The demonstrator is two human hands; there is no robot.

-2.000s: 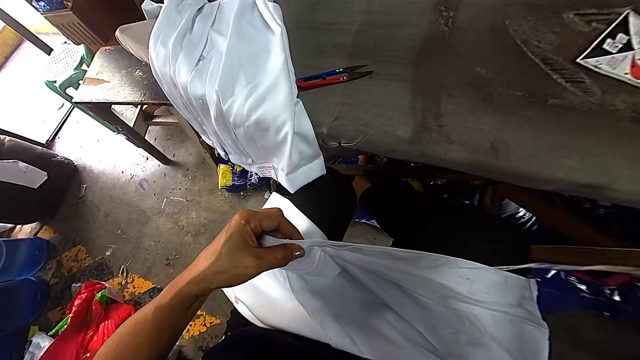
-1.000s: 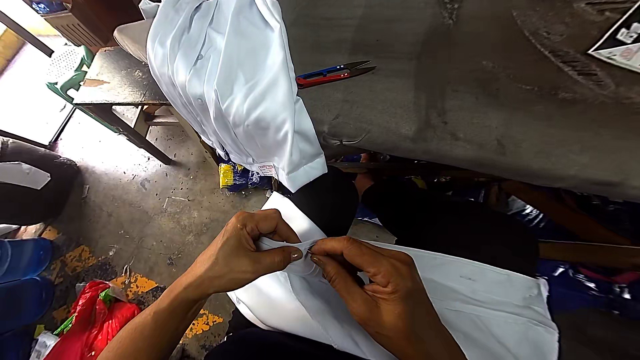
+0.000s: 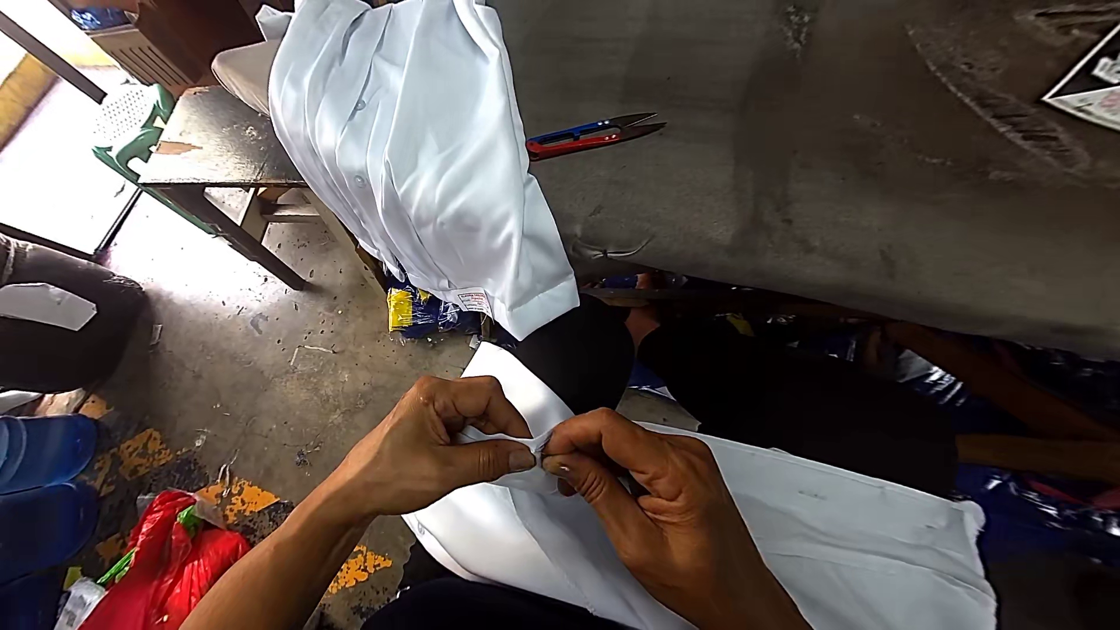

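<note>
A white cloth garment (image 3: 831,525) lies across my lap. My left hand (image 3: 446,446) pinches a fold of it between thumb and forefinger. Right beside it, my right hand (image 3: 639,490) grips the same fold, the fingertips of both hands nearly touching. What lies between the fingertips is too small to tell. Above my hands, white buttoned garments (image 3: 420,166) hang over the table's edge, one with a small label (image 3: 470,300). Thread snips (image 3: 595,137) with blue and red handles rest on the table against them.
The dark worktable (image 3: 787,175) fills the upper right. A wooden bench (image 3: 219,140) and a green plastic chair (image 3: 140,118) stand at upper left. Blue water containers (image 3: 44,472) and a red plastic bag (image 3: 175,560) are on the floor at lower left. Plastic-wrapped bundles (image 3: 429,315) lie under the table.
Two seconds ago only my left hand showed on the cloth. My right hand has come in and taken hold of the fold beside it. My left hand has stayed in about the same place.
</note>
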